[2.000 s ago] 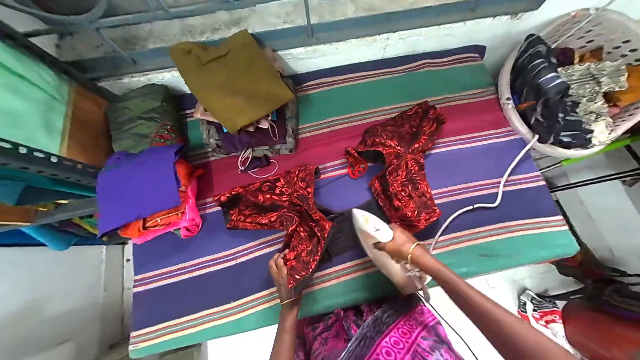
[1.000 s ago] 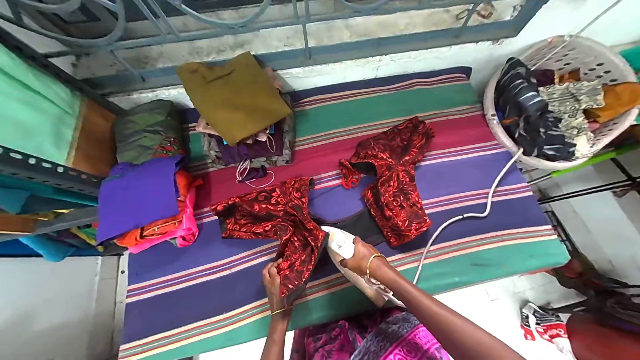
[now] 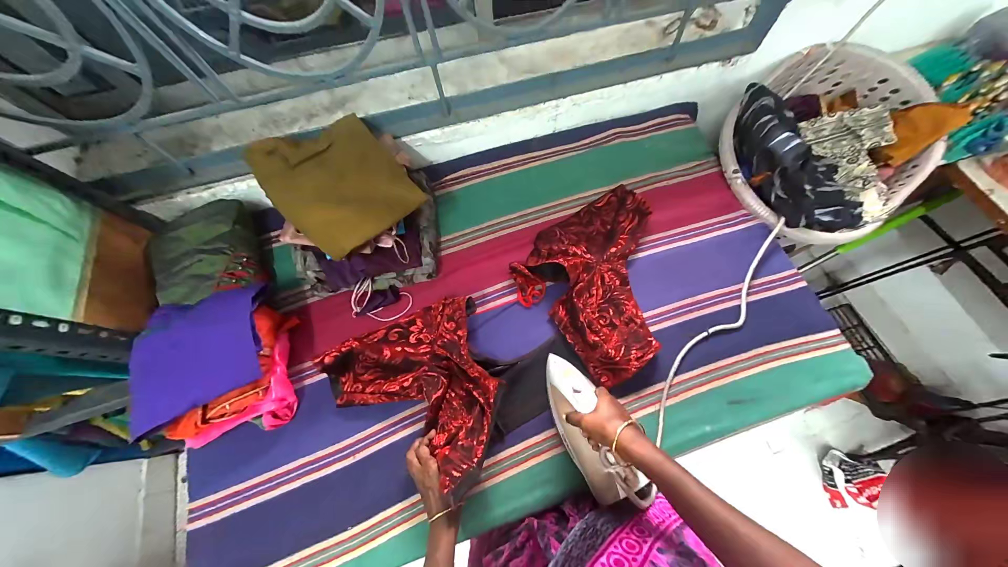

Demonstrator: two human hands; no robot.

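A red and black patterned blouse (image 3: 598, 291) lies spread open on a striped cloth (image 3: 709, 425) covering the table, its black lining showing in the middle. At the lower edge of its left part, my left hand (image 3: 425, 468) pinches the fabric. My right hand (image 3: 602, 421) grips the handle of a white and beige electric iron (image 3: 579, 433). The iron's tip points away from me and rests at the black lining, beside the blouse's right part. From the iron's rear, a white cord runs up to the right across the cloth.
Folded clothes with an olive cloth (image 3: 339, 189) on top stand at the back left. Nearer left is a pile under a purple cloth (image 3: 197, 354). A white perforated basket (image 3: 740, 177) of clothes stands at the back right. A metal window grille (image 3: 260, 67) runs behind the table.
The iron has turned from pointing up-left to pointing more directly away from me, and sits farther right of my left hand than one second ago. My left hand still holds the blouse edge.
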